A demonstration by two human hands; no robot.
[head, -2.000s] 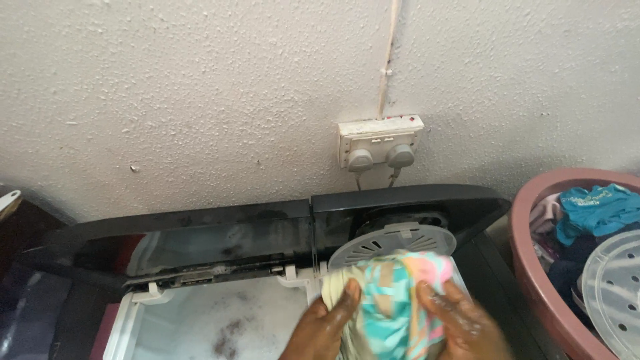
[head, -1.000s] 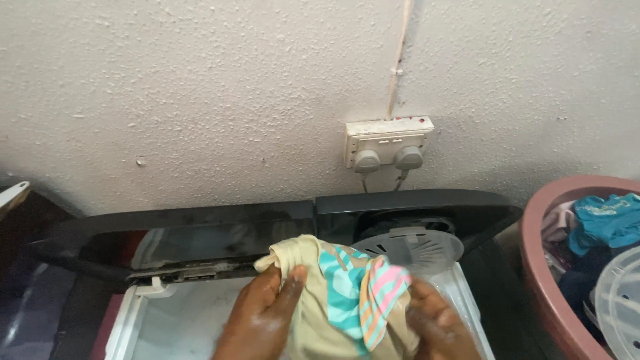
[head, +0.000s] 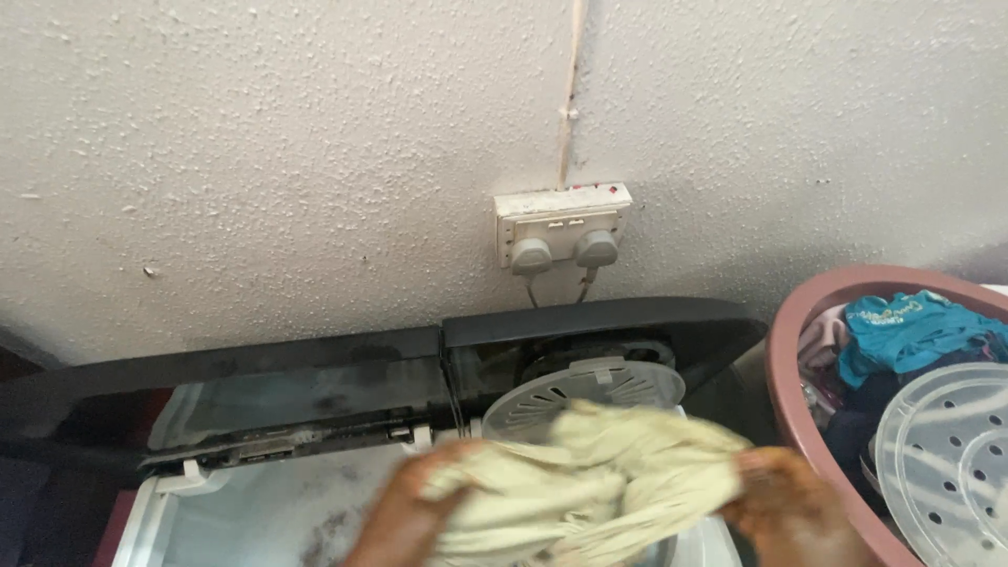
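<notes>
A pale yellow-green cloth garment is stretched between my two hands, above the right part of a twin-tub washing machine. My left hand grips its left side; my right hand grips its right side. Both hands are somewhat blurred. Just behind the garment a round grey slotted lid stands tilted up, its lower part covered by the cloth. The white tub at the left has dark marks in it. The garment hides most of the right compartment.
Raised dark glossy lids lean near the textured wall. Above them is a double socket with two grey plugs and cables. At the right stands a pink plastic basin holding a blue garment, dark clothes and a clear perforated disc.
The garment showed a turquoise and pink patterned part earlier; now mostly plain pale cloth shows. My hands have moved apart and spread it sideways.
</notes>
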